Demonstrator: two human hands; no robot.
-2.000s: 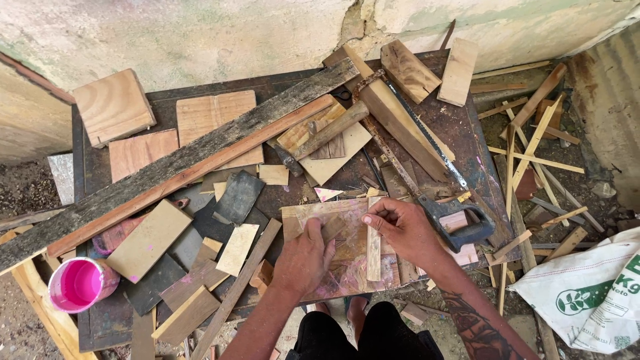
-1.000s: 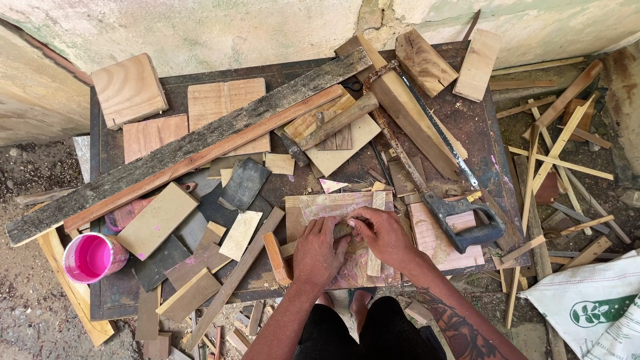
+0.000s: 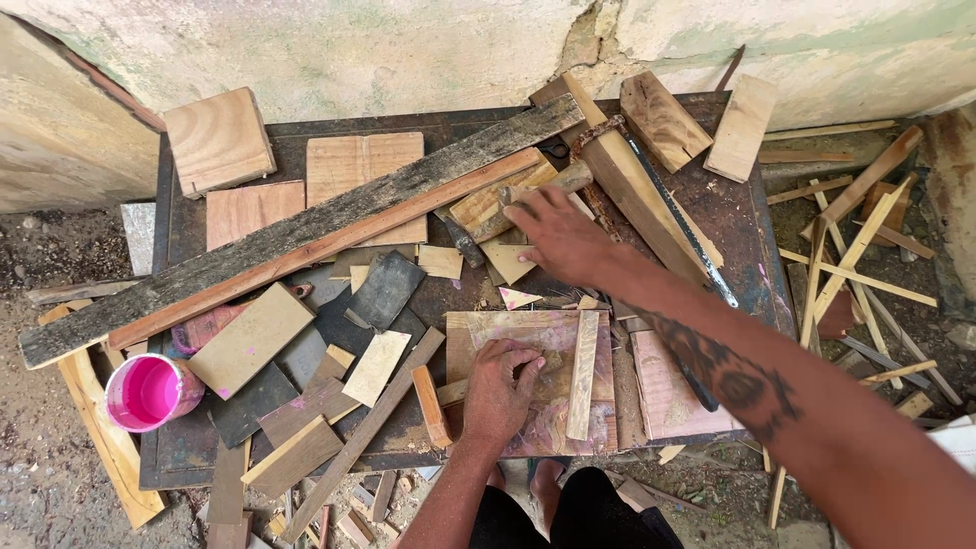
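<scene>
My left hand (image 3: 507,385) rests over a pink-stained wooden board (image 3: 465,332), thumb and forefinger tips together; whether something small is between them I cannot tell. A narrow wooden strip (image 3: 583,374) lies lengthwise on the board, right of that hand. My right hand (image 3: 553,232) reaches across the table, fingers spread at the wooden handle of a hammer (image 3: 572,179); a firm hold is not visible. The dark hammer head (image 3: 463,240) lies left of the fingers. Small nails (image 3: 560,297) are scattered behind the board. A hacksaw (image 3: 671,194) is partly hidden under my right forearm.
A long weathered plank (image 3: 305,225) and a reddish batten (image 3: 335,248) cross the table (image 3: 164,457). Pink liquid fills a cup (image 3: 152,393) at the left. Wood blocks (image 3: 221,141), dark sheets (image 3: 386,290) and a thick beam (image 3: 625,183) lie about. Offcuts (image 3: 846,267) litter the ground at right.
My right hand has left the strip and the board and moved up to the hammer handle. My left hand remains over the board, now apart from the right one.
</scene>
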